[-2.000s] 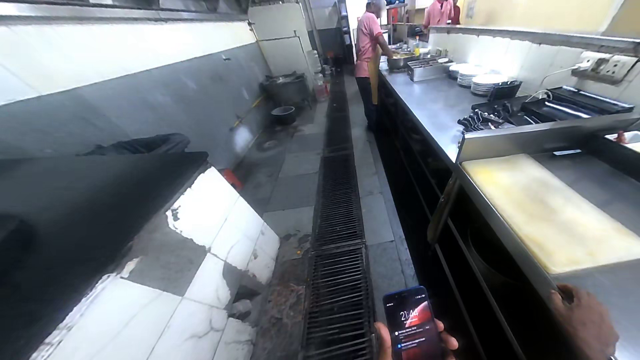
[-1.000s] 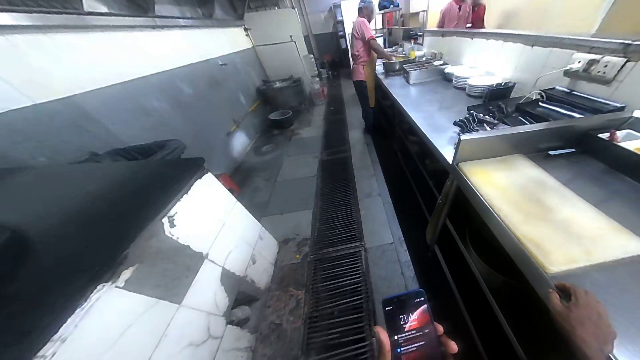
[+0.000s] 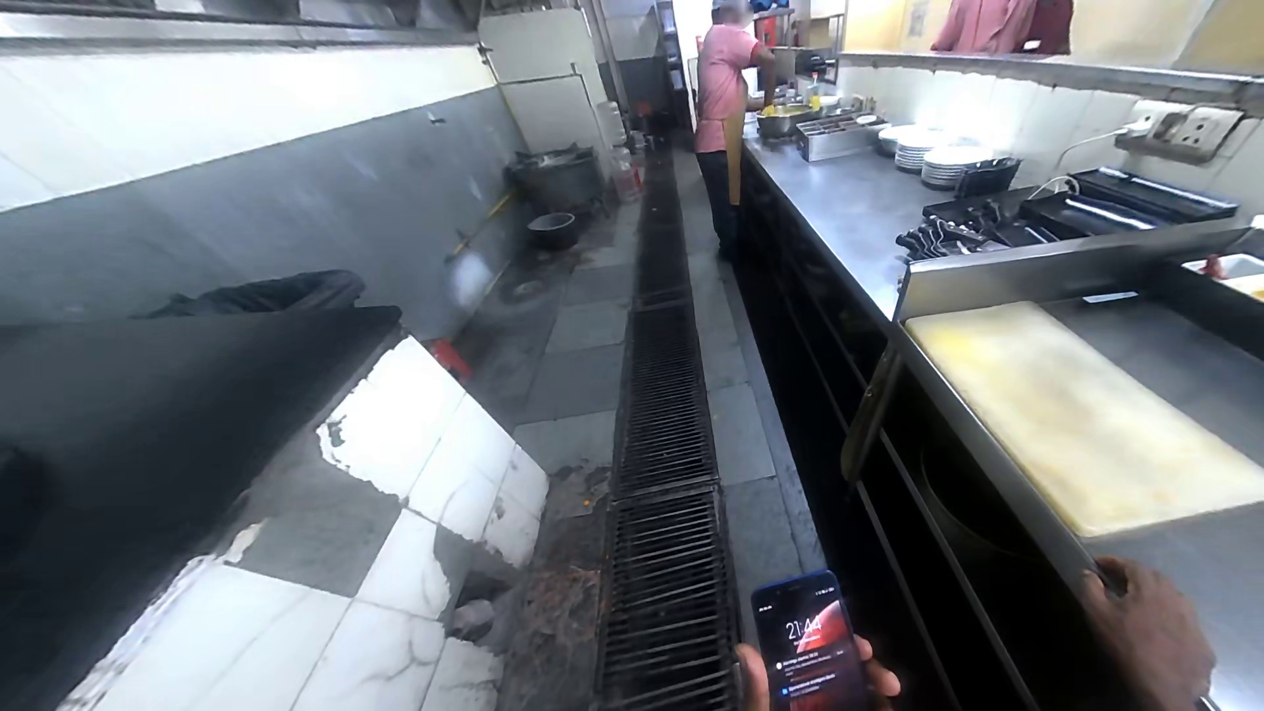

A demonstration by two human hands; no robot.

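At the bottom centre, my left hand point(image 3: 874, 671) holds a smartphone point(image 3: 810, 642) upright, its lit screen toward me. The thumb and fingertips show at either side of the phone. My right hand point(image 3: 1145, 627) is at the lower right, fingers curled over the steel counter's edge point(image 3: 1017, 474). Just beyond it, a pale, yellow-stained cutting board point(image 3: 1076, 415) lies on the counter. A raised steel divider point(image 3: 1066, 259) stands behind the board.
A drain grate point(image 3: 667, 395) runs along the aisle floor. Broken white tiles point(image 3: 395, 425) face a low ledge at left. A person in pink point(image 3: 726, 89) stands at the far counter. Plates point(image 3: 953, 163), black-handled cutlery point(image 3: 943, 237) and wall sockets point(image 3: 1185, 128) are at right. A basin point(image 3: 553, 230) sits on the floor.
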